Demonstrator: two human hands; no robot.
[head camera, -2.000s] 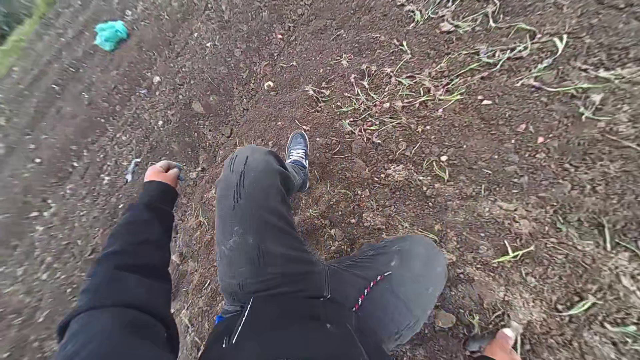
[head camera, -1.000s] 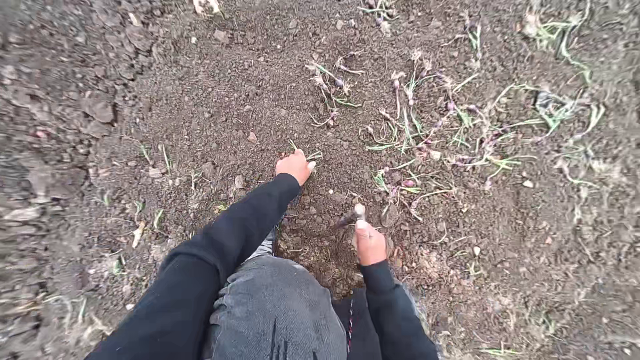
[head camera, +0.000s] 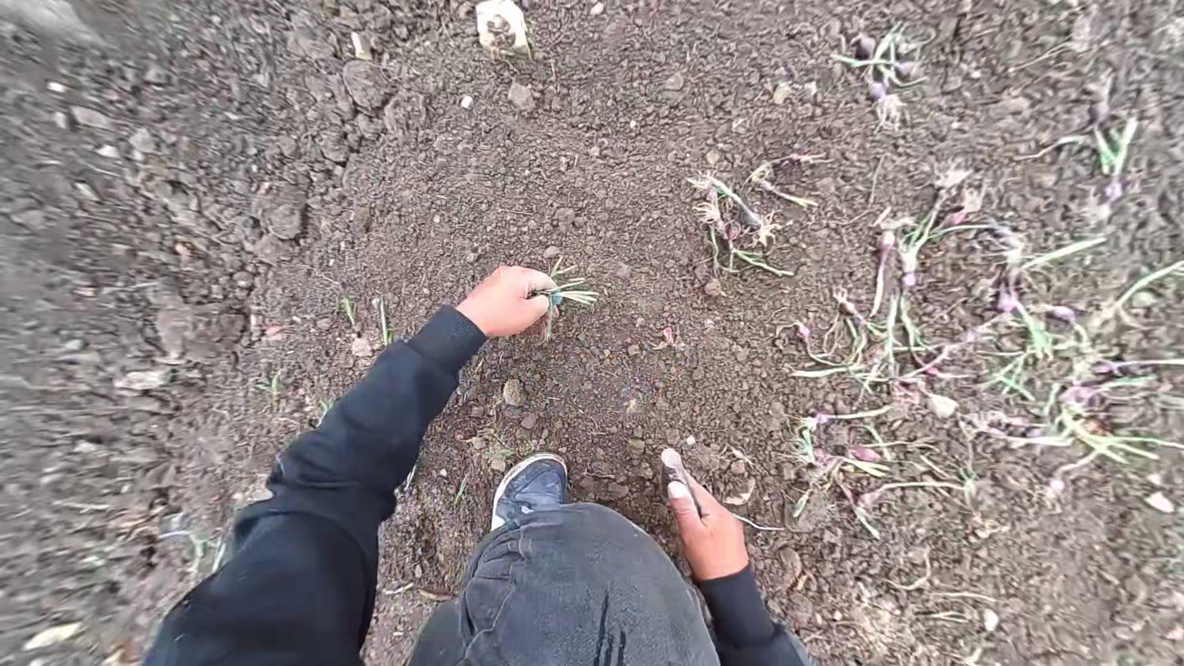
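Note:
My left hand (head camera: 507, 301) is closed around a small bunch of green seedlings (head camera: 572, 294), with their leaves sticking out to the right, just over the bare soil. My right hand (head camera: 712, 536) grips a tool with a rounded handle end (head camera: 672, 460), beside my right knee; the rest of the tool is mostly hidden. A tiny reddish seedling (head camera: 668, 339) lies on the soil between the two hands. To the right, onion seedlings (head camera: 902, 324) with purple bulbs and green leaves lie scattered, and a smaller cluster of them (head camera: 735, 222) lies ahead.
Small green shoots (head camera: 383, 322) stand in the soil left of my left hand. A pale object (head camera: 502, 28) lies at the top. My blue shoe (head camera: 531, 488) rests on the ground beside my knee (head camera: 592, 592). Clods (head camera: 277, 211) and stones cover the left side.
The view has shifted a lot from two seconds ago. Both hands have come in over the soil near the scattered seedlings. Since one second ago, they are farther apart.

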